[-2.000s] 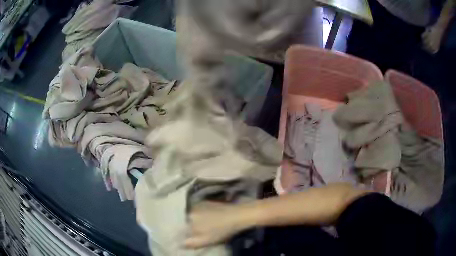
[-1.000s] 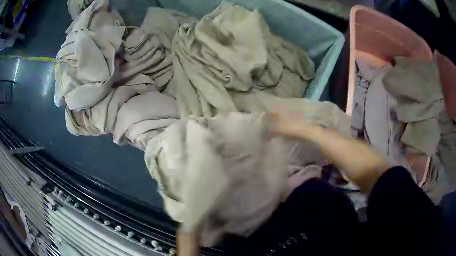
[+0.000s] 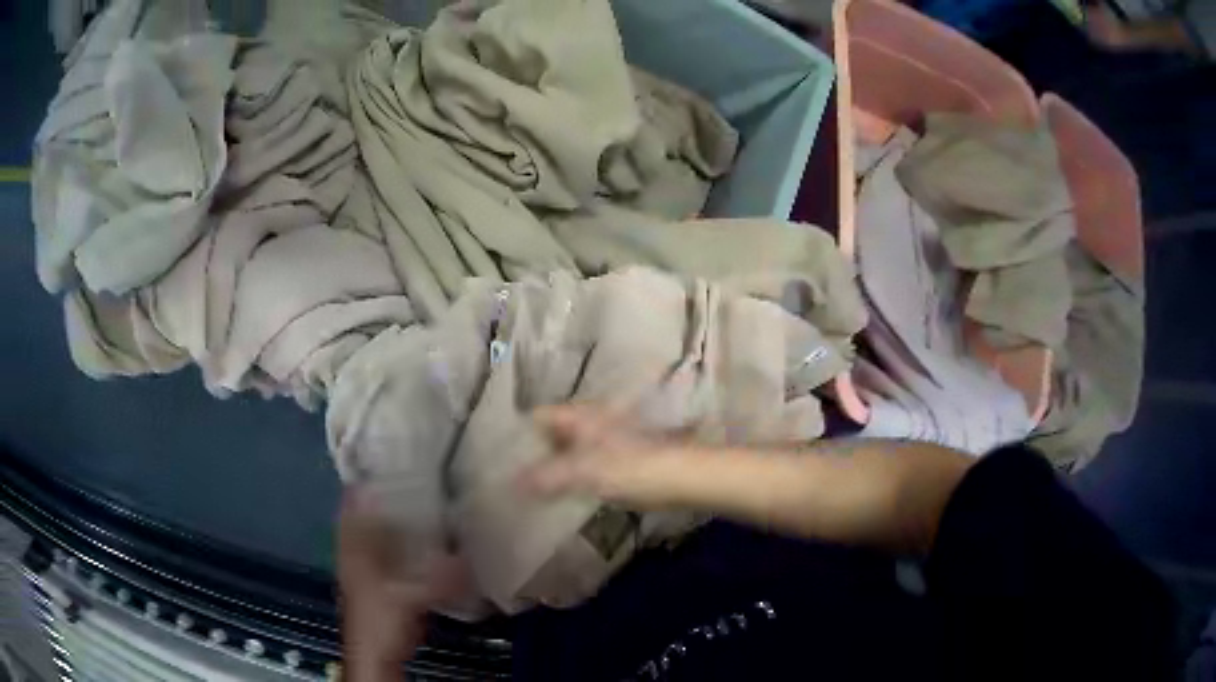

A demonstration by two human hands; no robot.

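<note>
A bunched beige knit piece (image 3: 507,386) lies in front of me, with small white labels on it. My right hand (image 3: 587,456) is bare and blurred, against the piece with its fingers apart. My left hand (image 3: 390,573) is blurred at the piece's lower left edge; whether it grips cloth cannot be told. More beige knit pieces (image 3: 307,280) are heaped to the left. A darker khaki piece (image 3: 514,107) lies over the heap and into the grey-green bin (image 3: 780,140).
A coral tub (image 3: 920,60) at the right holds pale grey and khaki pieces, and a second coral tub (image 3: 1100,173) stands beside it. A rack of parallel rods (image 3: 120,626) runs along the lower left. Part of another person (image 3: 1147,27) shows at the top right.
My right hand has moved left and down over the bunched piece. My left hand shows more fully at its lower left edge. The view has shifted, so the heap sits further left.
</note>
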